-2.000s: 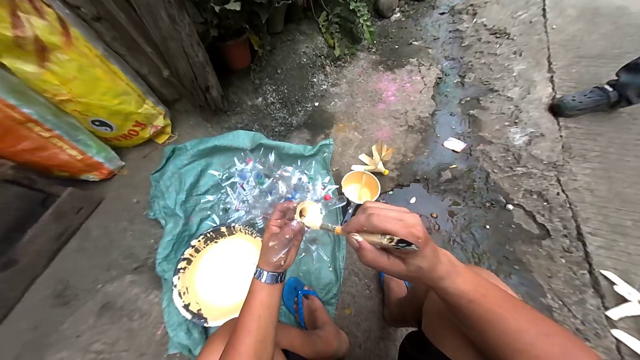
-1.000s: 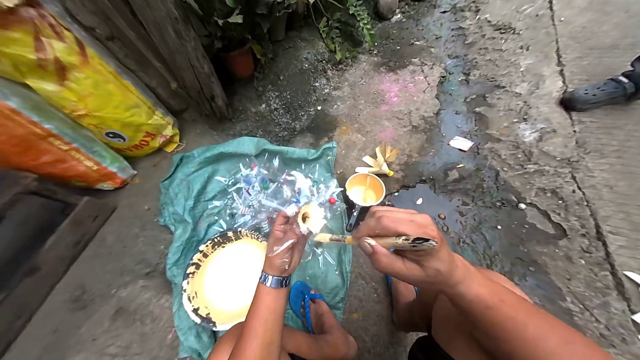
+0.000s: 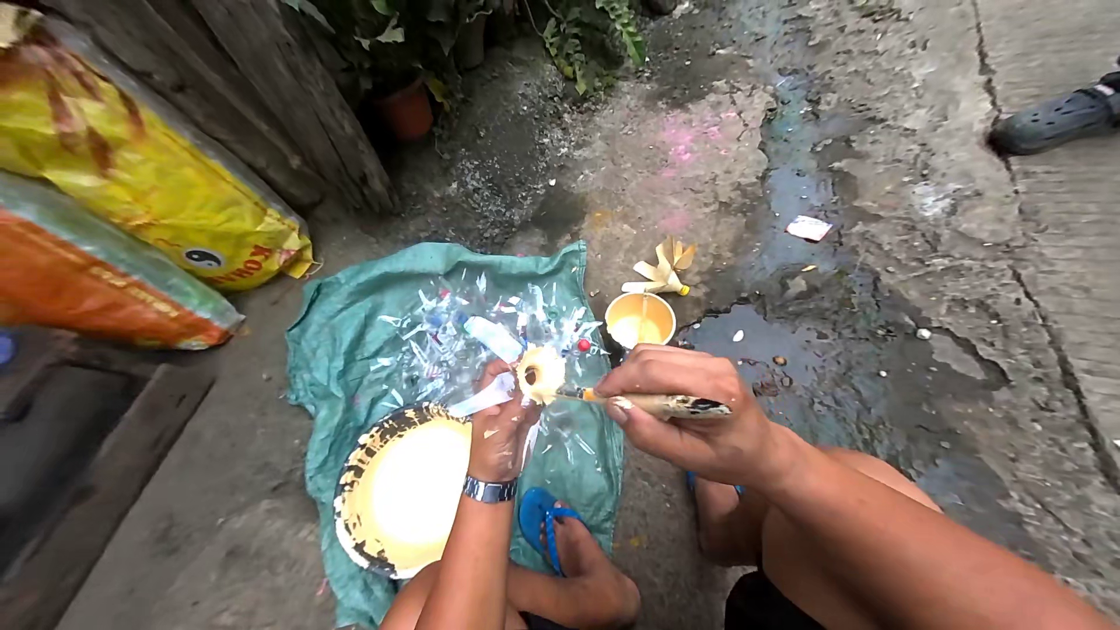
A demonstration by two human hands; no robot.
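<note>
My left hand (image 3: 500, 435), with a metal watch at the wrist, holds a cut plastic bottle piece (image 3: 542, 374) whose middle is coated in cream paint; clear strips splay out from it. In my right hand (image 3: 691, 407) is a paintbrush (image 3: 669, 406), its bristle end touching or very near the painted piece. A wide basin (image 3: 354, 516) with cream paint and dark blotches on its rim lies at the lower left. Behind my left hand, clear cut bottle pieces (image 3: 437, 337) are heaped on a green woven sheet (image 3: 341, 328). A small cup (image 3: 641, 320) with cream paint stands beyond my right hand.
A cream-painted cut bottle piece (image 3: 662, 269) lies behind the cup. Printed sacks (image 3: 166, 166) lean at the left by wooden planks (image 3: 289, 96). A potted plant (image 3: 407, 109) stands behind. A puddle (image 3: 752, 350) spreads on the right. Another person's dark clog (image 3: 1054, 121) is at the upper right.
The brush tip has come to the painted piece again after standing a little apart from it one second ago. My left hand still holds the piece.
</note>
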